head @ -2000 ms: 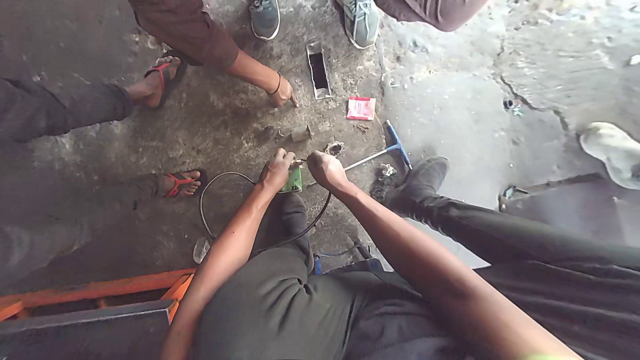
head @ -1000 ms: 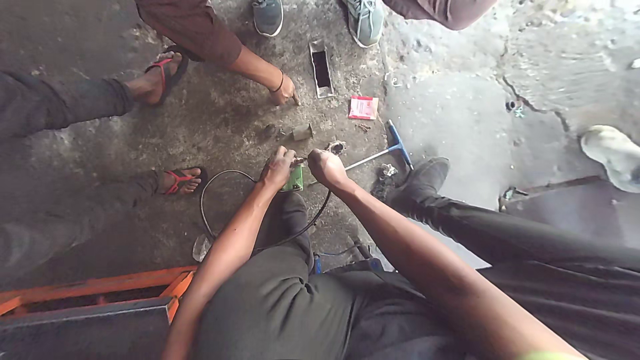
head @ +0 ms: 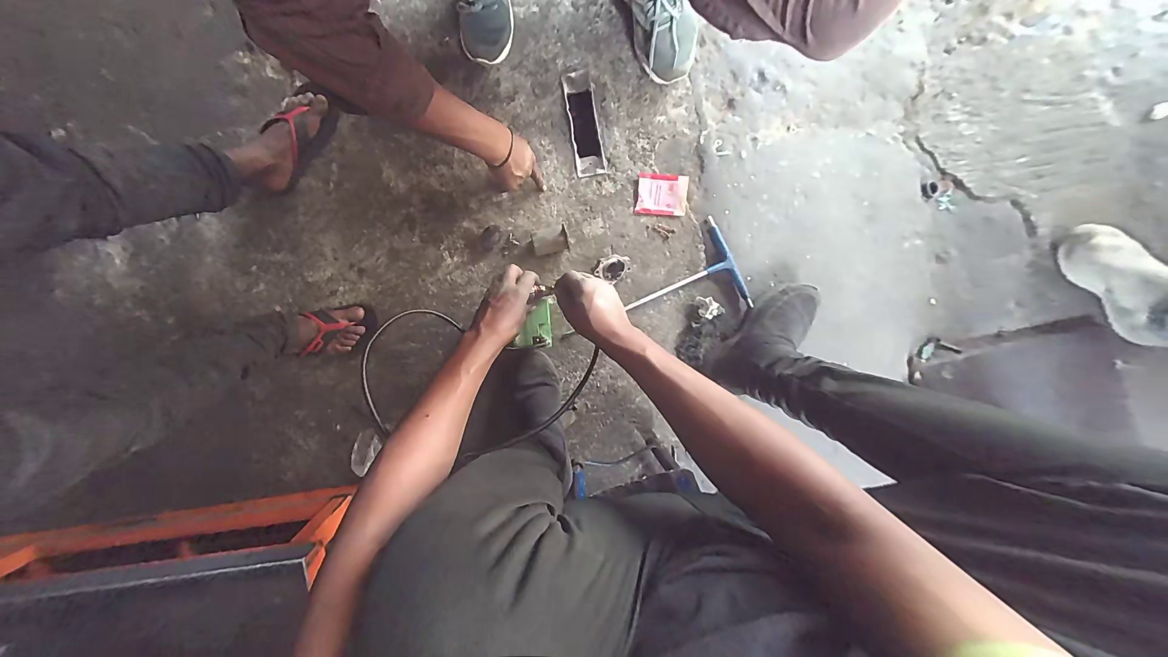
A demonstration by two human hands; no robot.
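My left hand (head: 505, 302) and my right hand (head: 589, 306) meet over the floor, fingers closed on a small metal part (head: 541, 292) between them; its kind cannot be told. Just below that part, by my left fingers, is a green box-like object (head: 536, 325). A dark cable (head: 408, 313) loops out left of my left hand and passes under my right wrist. Right of my right hand lies a T-handle wrench with a blue grip (head: 723, 262). A round metal fitting (head: 611, 267) rests beside my right knuckles, and a metal cylinder (head: 550, 240) lies above my hands.
A co-worker's hand (head: 517, 166) touches the floor above, near a rectangular floor opening (head: 585, 122). A red and white packet (head: 662, 194) lies right of it. Sandaled feet (head: 333, 329) are at left, grey shoes (head: 665, 38) at top, an orange metal frame (head: 192, 521) at lower left.
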